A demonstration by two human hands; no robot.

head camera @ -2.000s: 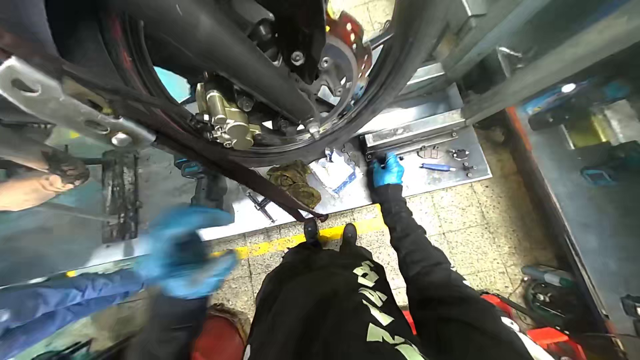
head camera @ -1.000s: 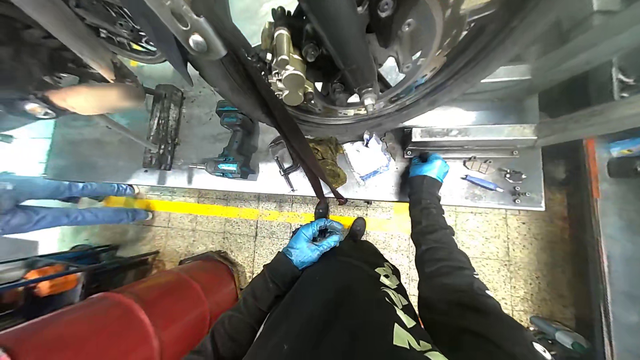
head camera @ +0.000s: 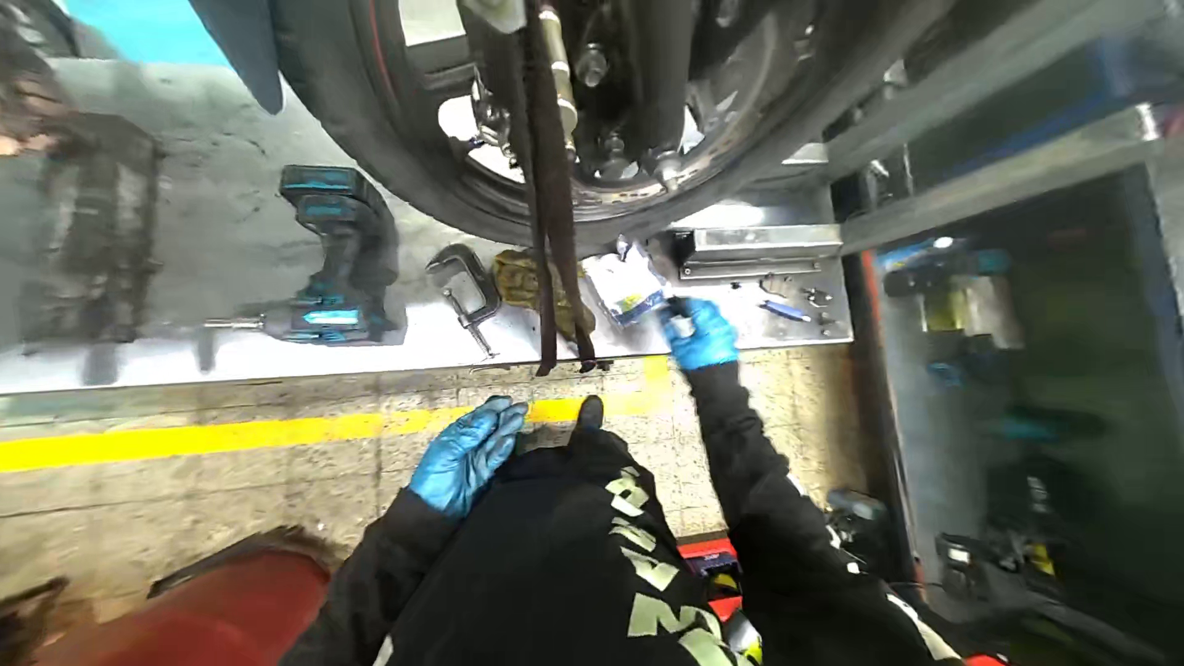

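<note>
My left hand (head camera: 470, 453), in a blue glove, hangs over the tiled floor beside my leg, fingers loosely bent; whether they touch one another or hold something small is unclear. My right hand (head camera: 700, 335), gloved alike, is at the front of the metal platform with its fingers round a small dark object with a pale part. To its left lies a white plastic packet (head camera: 622, 285). Beside that are a brown-yellow cloth (head camera: 520, 280) and a C-clamp (head camera: 465, 294). A motorcycle wheel's tire (head camera: 444, 199) stands behind, with a dark strap (head camera: 552, 222) hanging in front.
A cordless impact driver (head camera: 338, 264) lies left on the platform. Right are a metal bar (head camera: 763, 242), a blue-handled tool (head camera: 786, 310) and small parts. A person's hand (head camera: 23, 120) shows at the far left, near a dark block (head camera: 88, 227). A red drum (head camera: 199, 615) stands below left.
My right hand has moved from beside the metal bar toward the white packet, and a small object now shows in it. The other person's arm has drawn back leftward. The view has shifted.
</note>
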